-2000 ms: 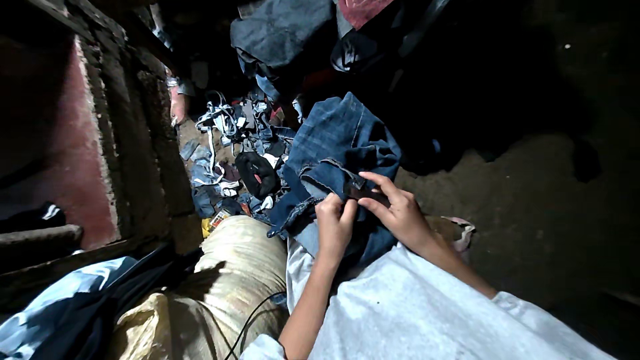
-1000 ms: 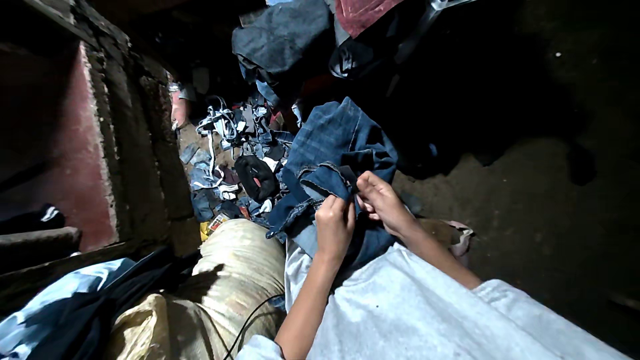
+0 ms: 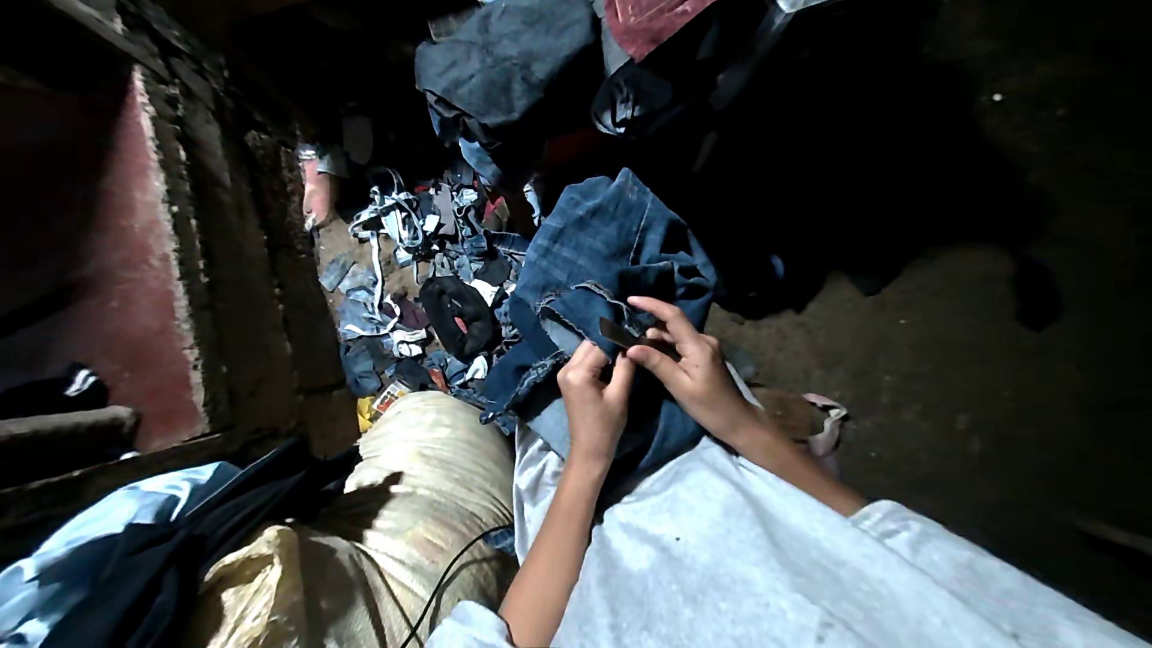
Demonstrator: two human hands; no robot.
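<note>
Blue denim cloth, with frayed seam edges, lies bunched over my lap. My left hand pinches a fold of it near the frayed edge. Just to the right, my right hand holds a thin dark blade between thumb and fingers, its tip pointing left above the denim. The two hands are close together, thumbs nearly touching. The blade's rear end is hidden in my right hand.
Denim scraps and pale strips litter the floor ahead, with a black ring-shaped cloth among them. A stuffed pale sack rests at my left, crossed by a thin black cable. Dark garments are heaped beyond.
My right hand was more closed a second ago; its fingers are now spread around the blade, which shows more plainly. The left hand stays on the denim.
</note>
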